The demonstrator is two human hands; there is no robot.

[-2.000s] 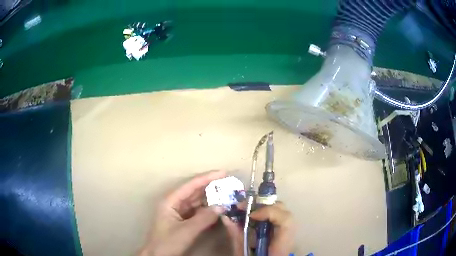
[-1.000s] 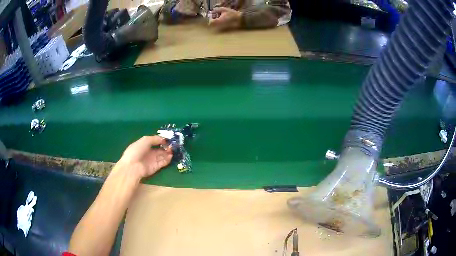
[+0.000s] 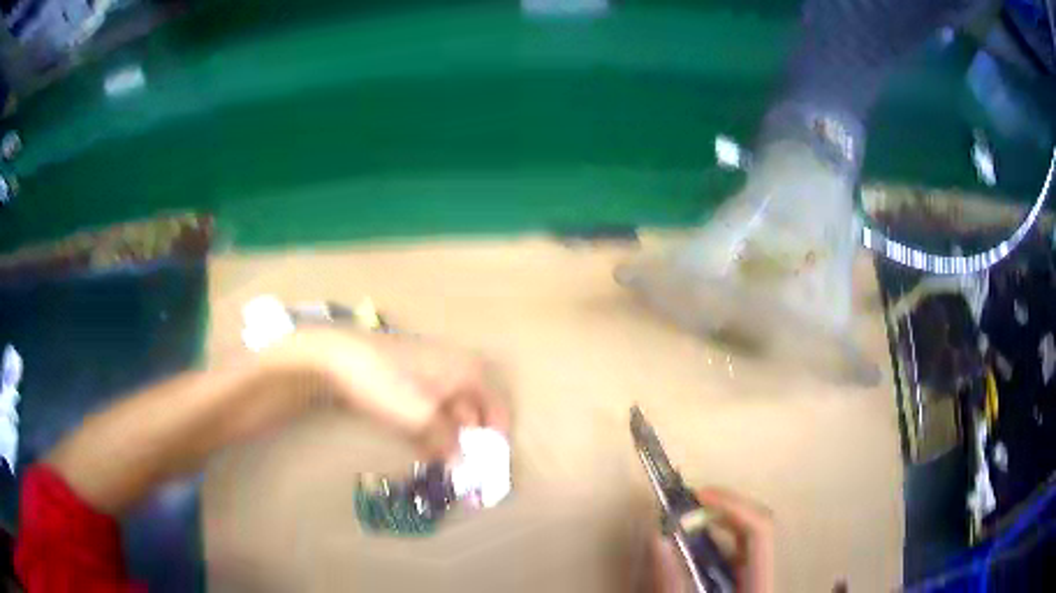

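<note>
My left hand (image 3: 446, 388) is blurred and pinches a white plastic housing (image 3: 482, 467) over the tan paper. A green circuit board (image 3: 400, 505) with dark parts hangs to the left of the housing. My right hand (image 3: 735, 535) holds the soldering iron (image 3: 669, 481) at the lower right, its tip pointing up and left, apart from the housing. A second white housing (image 3: 268, 323) with dark parts and a yellow block lies on the paper behind my left forearm.
The tan paper (image 3: 556, 313) borders the green conveyor belt (image 3: 440, 127). The cloudy fume hood (image 3: 764, 255) hangs at the upper right. A dark tray (image 3: 930, 405) and yellow-handled tool (image 3: 990, 394) are at the right.
My left hand has come back from the belt to the paper and holds a housing with its board. My right hand with the iron is in view again. The camera view has tilted down.
</note>
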